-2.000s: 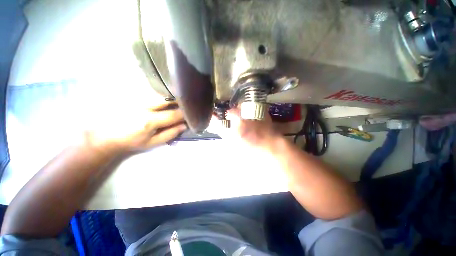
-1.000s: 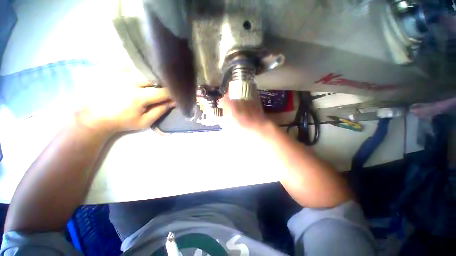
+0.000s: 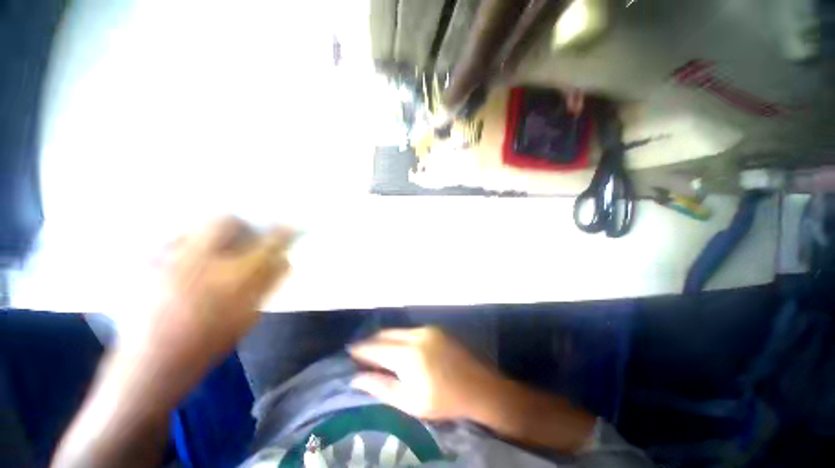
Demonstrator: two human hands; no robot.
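My left hand is blurred over the white table, left of the machine; its fingers are bent and a small greyish patch shows by the fingertips, too blurred to name. My right hand is over my lap, below the table edge, with fingers partly bent; no held thing can be made out. The sewing machine stands at the top right, its needle area blurred. A grey metal bed plate shows beside it, with no hand on it.
Right of the needle area lie a red-bordered dark phone-like object, black-handled scissors and a yellow-green handled tool. A blue fabric strip hangs over the table edge. A blue crate shows below at left.
Both hands have left the needle area; my left hand moved down over the table, my right hand down to my lap. The view has shifted, showing more of the bed and phone-like object.
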